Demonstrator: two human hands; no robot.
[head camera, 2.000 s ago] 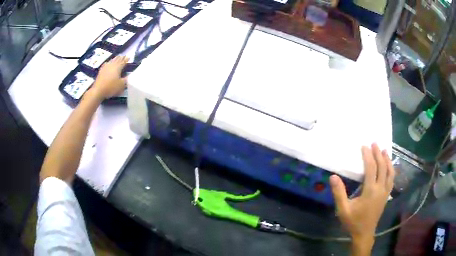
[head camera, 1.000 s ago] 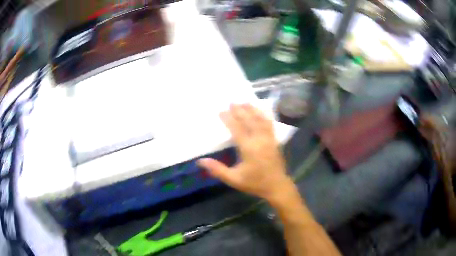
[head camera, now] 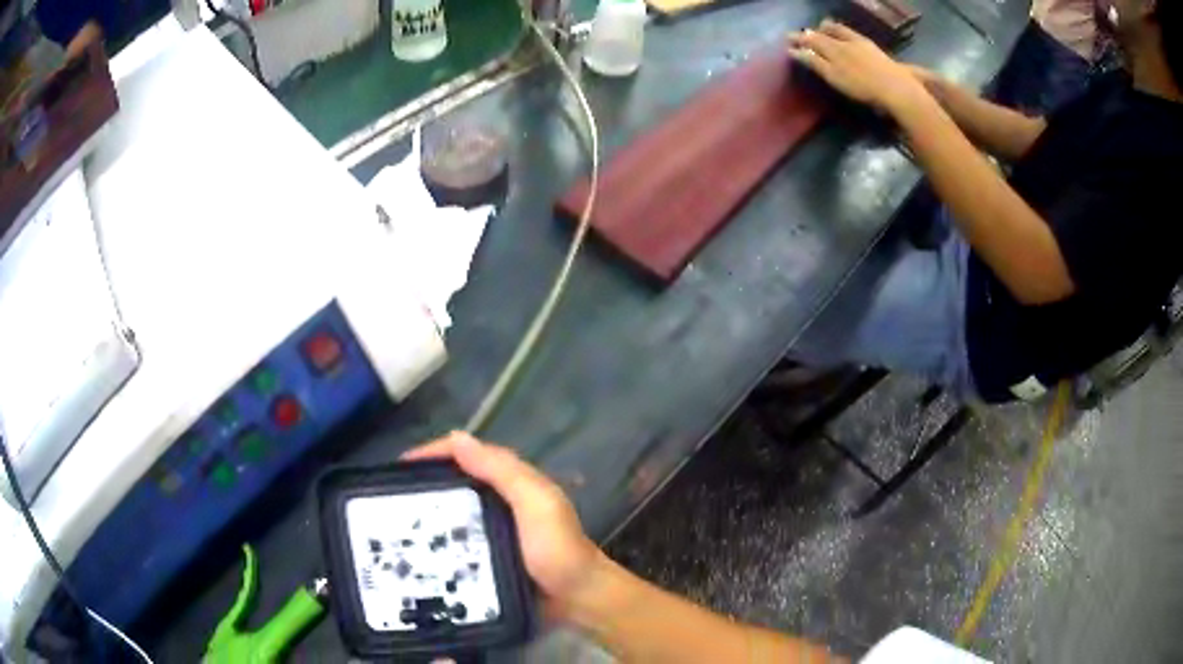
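My right hand [head camera: 538, 525] holds a square black LED work light [head camera: 426, 566] by its right side, in front of the bench machine. The white circuit board inside the frame faces me, dotted with small dark components. The green air blow gun [head camera: 266, 629] lies on the dark bench just left of the lamp, cut off by the bottom edge. My left hand is not in view.
The white bench machine [head camera: 234, 195] has a blue front panel with red and green buttons. Crumpled white paper [head camera: 435, 240] lies at its side. A pale hose [head camera: 567, 266] crosses the bench. A person sits at right, hands at the far end of a red-brown board [head camera: 701, 162]. Squeeze bottles [head camera: 615, 39] stand behind.
The view has swung right. My right hand, empty and on the machine before, now holds a lamp. My left hand, seen at the lamp rows two seconds ago, is out of view.
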